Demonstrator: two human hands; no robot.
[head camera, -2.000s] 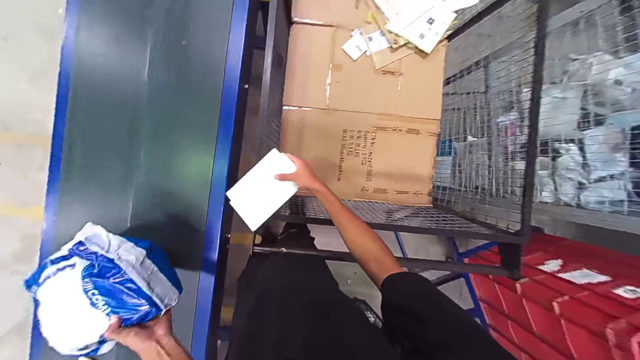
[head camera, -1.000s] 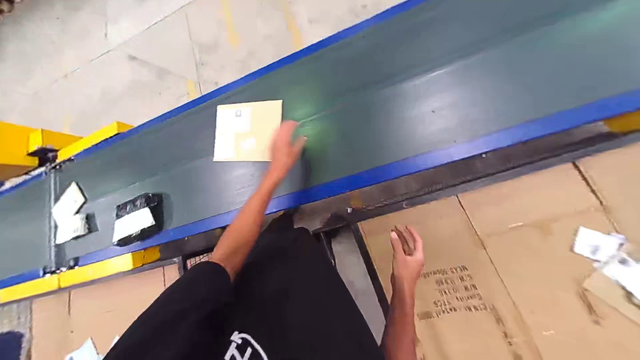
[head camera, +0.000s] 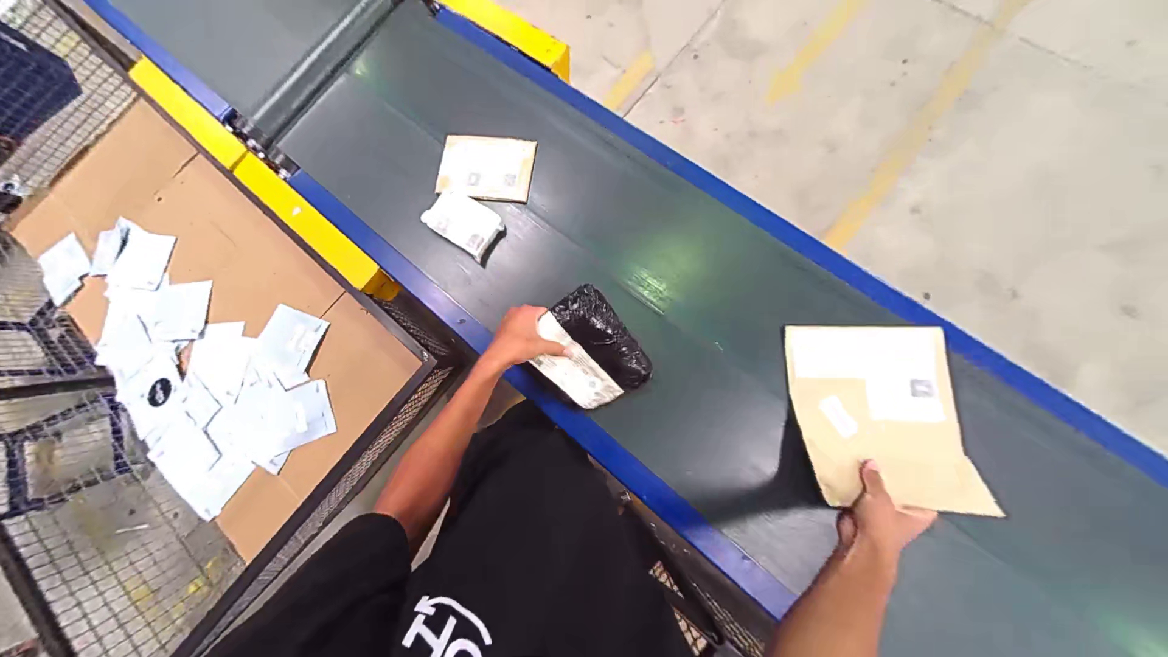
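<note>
My left hand (head camera: 526, 339) grips the near left side of a black plastic-wrapped parcel (head camera: 602, 336) with a white label, which lies at the near edge of the conveyor belt. On the right, my right hand (head camera: 878, 516) pinches the lower edge of a tan paper envelope (head camera: 876, 392) with white labels, held over the belt, its shadow falling to the left. Farther up the belt are a tan envelope (head camera: 486, 167) and, touching it, a small white packet (head camera: 464, 224).
A mesh-sided cage cart with a cardboard base (head camera: 265, 269) stands at the left, holding many white envelopes (head camera: 192, 365). Blue rails (head camera: 693, 173) and yellow guards (head camera: 319, 233) edge the conveyor belt (head camera: 712, 301). Concrete floor lies beyond.
The view has swung along the belt. My left hand, earlier at the tan envelope, is now on the black parcel. My right hand, empty a second ago, now holds a tan envelope.
</note>
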